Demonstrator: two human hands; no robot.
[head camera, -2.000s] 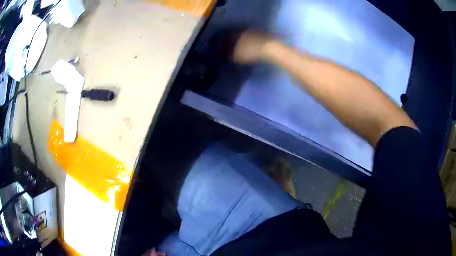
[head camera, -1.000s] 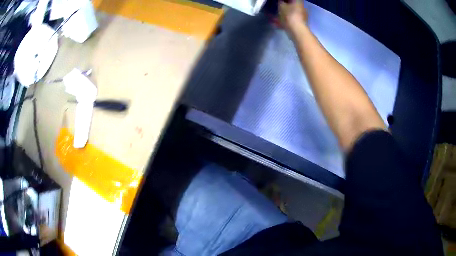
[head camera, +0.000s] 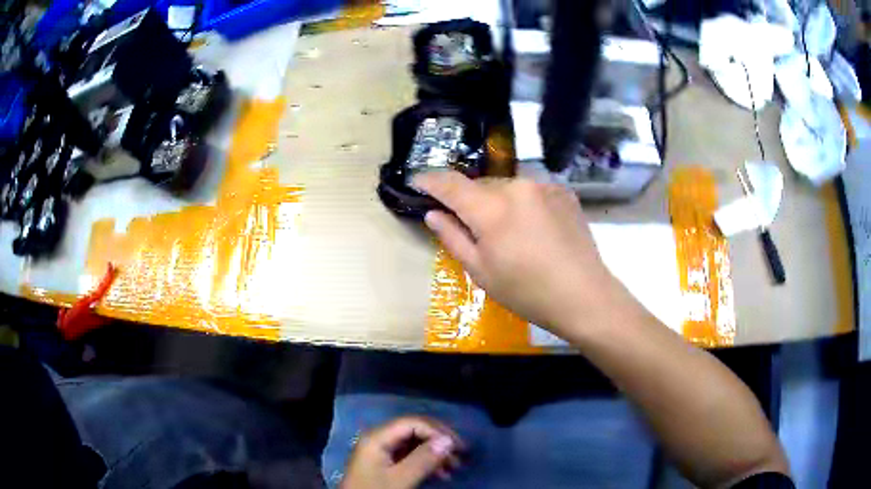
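Note:
A black camera housing (head camera: 390, 183) with a silver-green circuit board (head camera: 441, 140) in its open back lies on the bench. My right hand (head camera: 520, 239) is at its near edge, with the index finger on top and the thumb at the near side. The fingertips seem to pinch it. A second black housing (head camera: 449, 53) lies just behind it. My left hand (head camera: 406, 454) is over my lap, empty, fingers loosely curled and apart. The black electric screwdriver (head camera: 571, 81) stands at the white screw feeder (head camera: 626, 177), right of the housings.
Several black housings (head camera: 43, 181) lie at left. A blue bin (head camera: 263, 14) is at the back left. A red coiled thing (head camera: 86, 306) hangs at the left bench edge. At right are white round parts (head camera: 812, 138), a white bracket (head camera: 740, 217) and a small black-handled screwdriver (head camera: 772, 256).
The view has swung left from the tray to the bench. My right hand has left the tray and is now at a housing. My left hand now shows clearly over the lap.

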